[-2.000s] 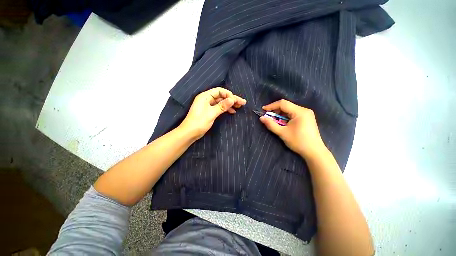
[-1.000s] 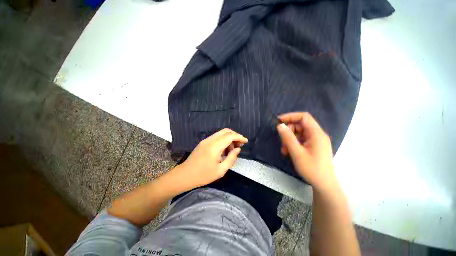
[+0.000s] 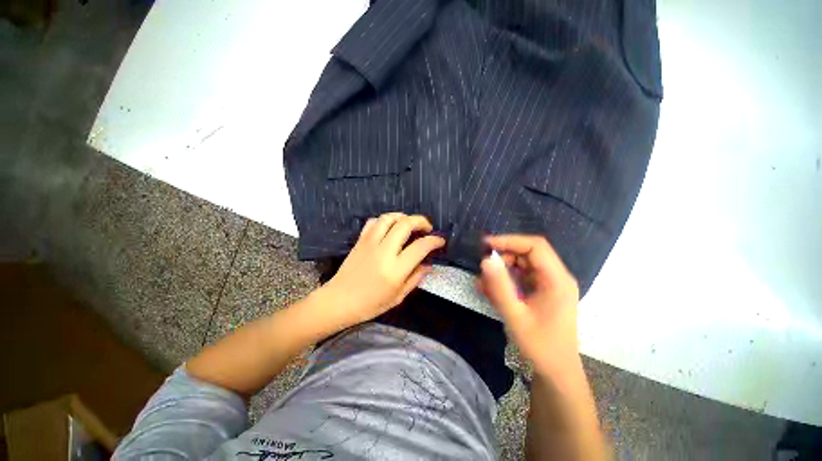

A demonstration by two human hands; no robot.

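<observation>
A dark pinstriped garment lies spread on the white table, its hem band toward me. Two short pocket lines show, one each side of the front. My left hand is at the near hem edge, left of the middle, its thumb and fingers closed on the band. My right hand is just right of it at the same edge, slightly blurred, with thumb and index finger close together. No snips can be made out in it; its curled fingers hide the palm.
The white table extends to both sides of the garment, with its near edge by my body. Speckled floor shows at the left. A brown cardboard box stands at the lower left.
The garment has shifted toward me. Both hands have moved from the middle of the front down to the hem edge. The snips seen earlier in my right hand no longer show.
</observation>
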